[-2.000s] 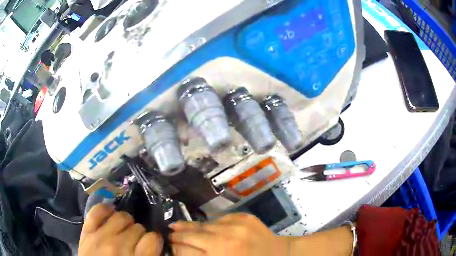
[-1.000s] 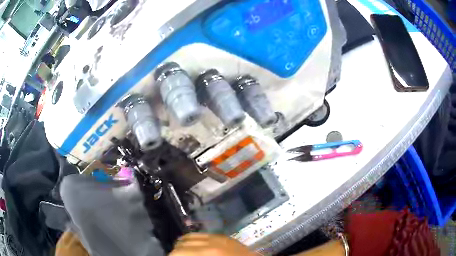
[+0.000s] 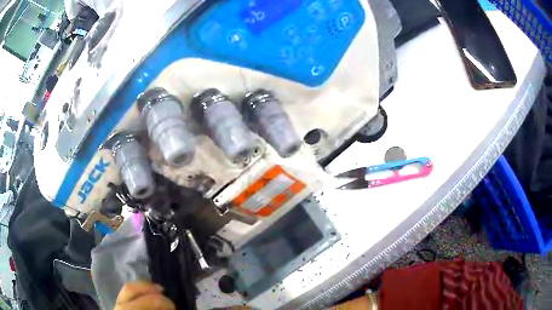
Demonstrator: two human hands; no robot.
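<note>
Grey cloth (image 3: 115, 263) lies at the left of the white overlock machine (image 3: 339, 112). A black rib band (image 3: 166, 260) runs from the presser foot area (image 3: 160, 215) down towards the picture's bottom. My left hand (image 3: 143, 296) is at the bottom edge, cut off, with its fingers closed on the cloth. Of my right hand only a sliver of skin (image 3: 233, 307) shows at the bottom edge, beside the wrist and red sleeve; its fingers are hidden.
Pink and blue thread snips (image 3: 387, 174) and a small round disc (image 3: 395, 154) lie right of the machine. A phone (image 3: 482, 51) lies at the upper right. A blue basket (image 3: 505, 203) stands beyond the curved table edge. Dark garments (image 3: 45, 242) are heaped at the left.
Both hands have dropped from the presser foot area towards the bottom edge. The grey cloth and black band now show more openly. The machine sits further left in view.
</note>
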